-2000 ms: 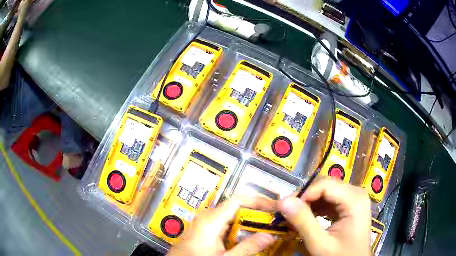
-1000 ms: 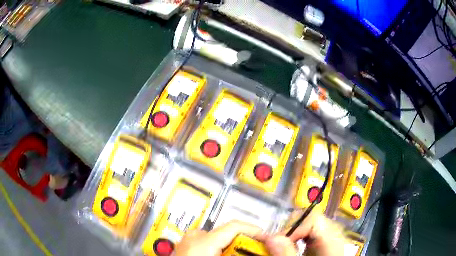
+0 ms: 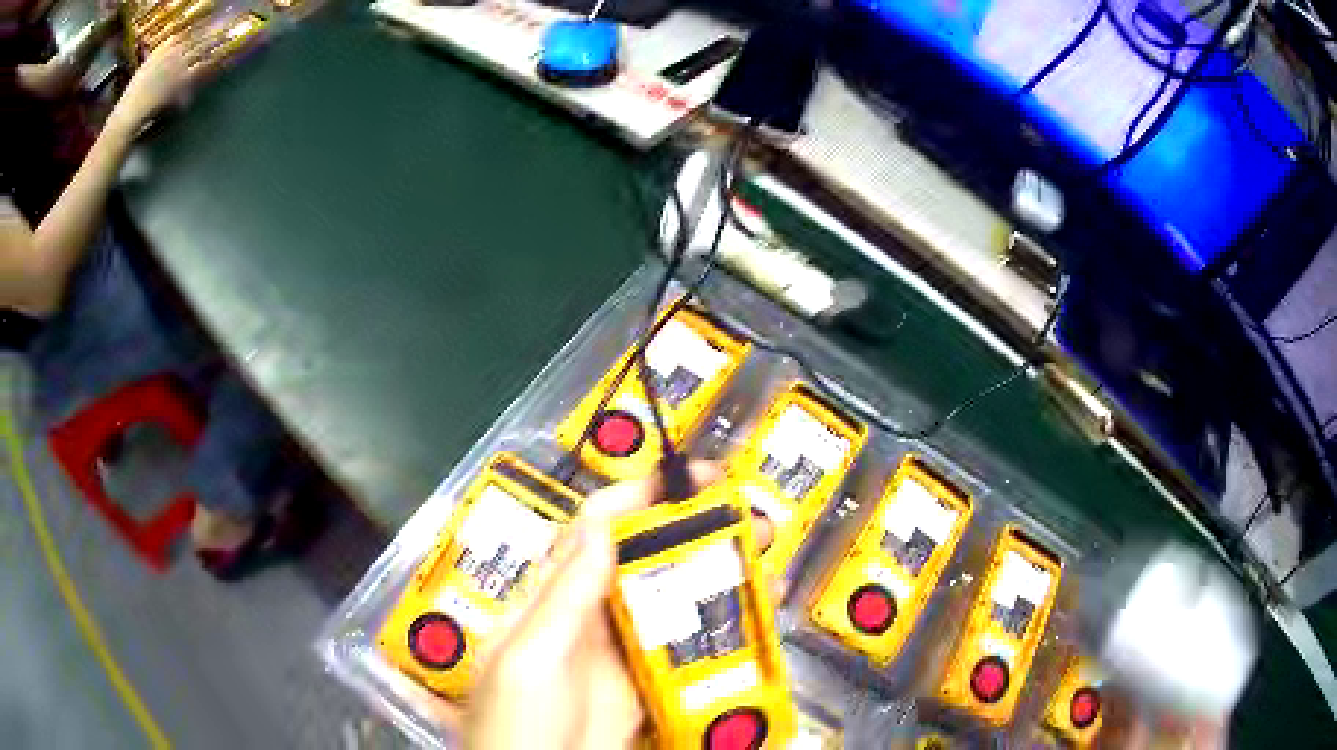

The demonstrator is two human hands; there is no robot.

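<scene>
My left hand [image 3: 550, 652] holds a yellow handheld device [image 3: 701, 623] at the lower middle, label and red spot facing up. A black cable [image 3: 656, 410] enters its top end. Other yellow devices [image 3: 890, 557] lie in the clear blister tray [image 3: 491, 425] beneath. A white barcode scanner [image 3: 1180, 623], blurred, is raised at the lower right. My right hand [image 3: 1169, 728] is at its base, mostly cut off by the lower edge and blurred.
Another white scanner [image 3: 763, 257] lies behind the tray. On the shelf are a blue mouse-like object [image 3: 579, 50], a smartphone [image 3: 768, 73] and a white mouse [image 3: 1038, 199]. Blue monitor [image 3: 1202, 191] at upper right. A coworker's arm [image 3: 88, 191] and red stool [image 3: 140, 462] are at left.
The view has shifted. The device is now held up face-on by my left hand alone, over the tray. My right hand has left the cable and the right scanner is lifted off the bench.
</scene>
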